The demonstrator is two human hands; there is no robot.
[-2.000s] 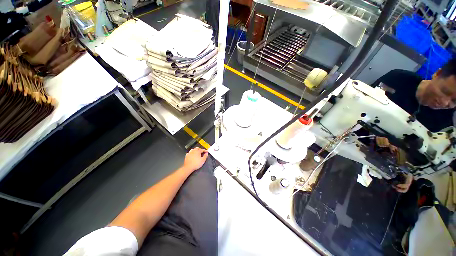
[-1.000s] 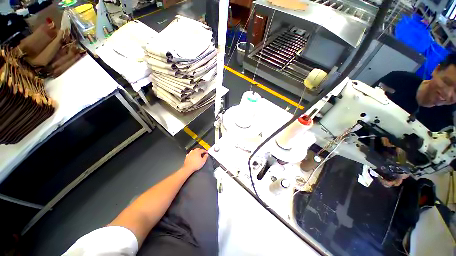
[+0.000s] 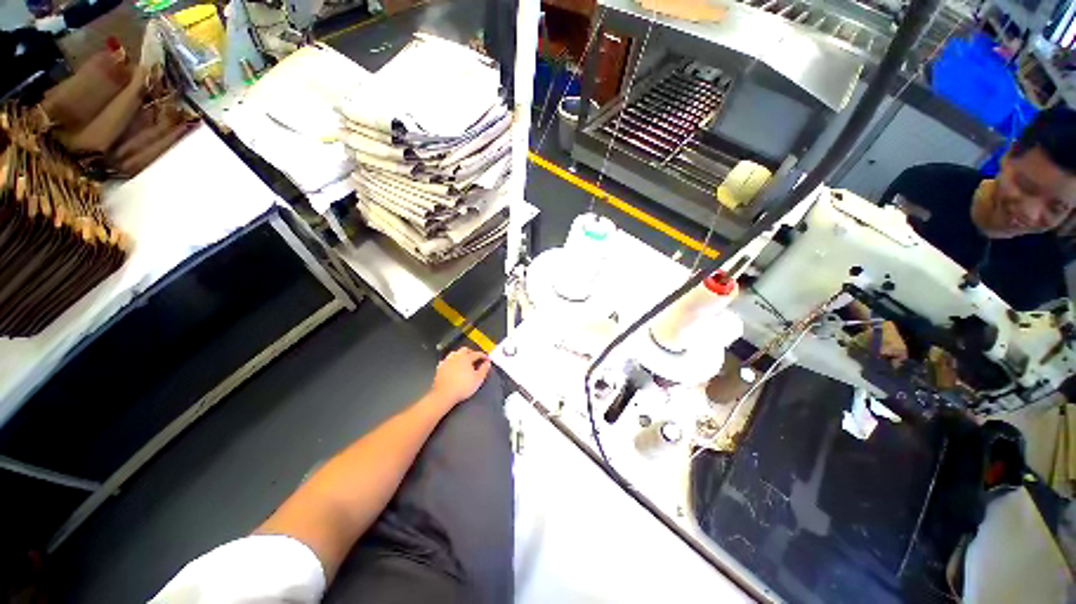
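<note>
My left hand (image 3: 463,373) is bare, its fingers curled at the corner of the white table (image 3: 637,555). Whether it grips the edge cannot be told. My right hand is not in view. On the table stand a thread cone with a red top (image 3: 696,313), one with a green top (image 3: 590,236) and a small spool (image 3: 656,438). The white sewing machine (image 3: 850,248) is on the right. Another person's hands (image 3: 893,342) are partly hidden behind its arm. A crumpled white scrap (image 3: 865,415) lies on the black bed cover (image 3: 826,472).
A person (image 3: 985,236) is behind the machine. A black cable (image 3: 708,277) curves over the table. A pale pole (image 3: 522,153) stands at the table's left edge. Stacked panels (image 3: 431,153) lie on a side table; brown pieces (image 3: 53,254) stand far left. A metal rack is behind.
The other person's head has shifted slightly, and their hands have moved left and up behind the machine arm. My left hand has not moved.
</note>
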